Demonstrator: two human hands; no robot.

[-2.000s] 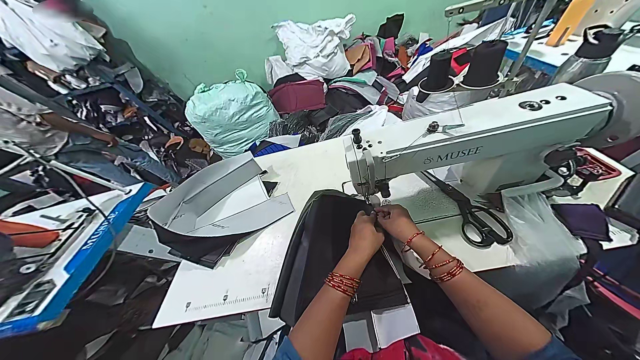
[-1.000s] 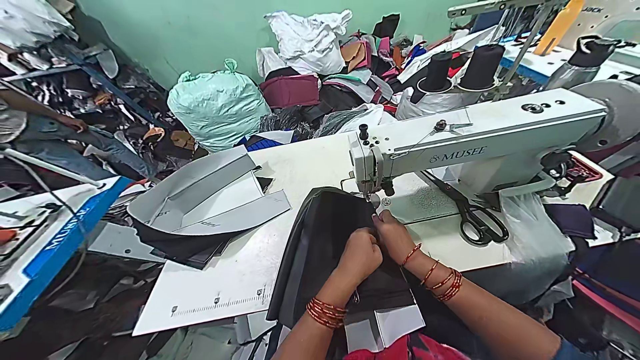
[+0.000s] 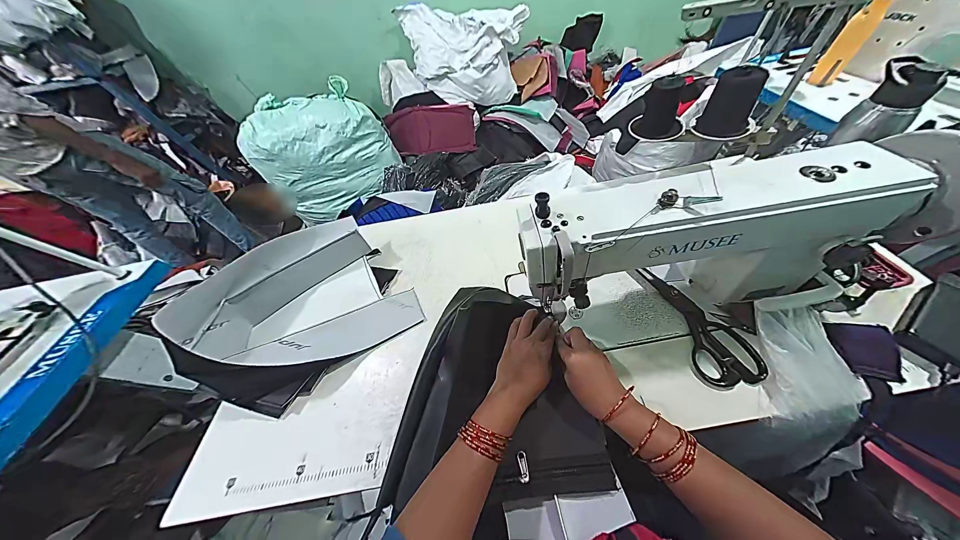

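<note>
A white sewing machine stands on a pale table. Under its needle lies the far end of a black fabric piece, which has a zipper with a metal pull near the bottom. My left hand presses and pinches the fabric just in front of the presser foot. Close beside it, my right hand grips the fabric edge between thumb and fingers. The fingertips partly hide the stitching spot. Black-handled scissors rest right of the needle area.
Stacked grey and black curved panels lie on the table's left part. Behind stand black thread cones, a pale green sack and heaped fabric scraps. A blue-edged machine table is at left, with another person beyond. A plastic bag hangs right.
Both hands have stayed at the fabric near the needle. My left hand has moved up, closer to the presser foot, since one second ago.
</note>
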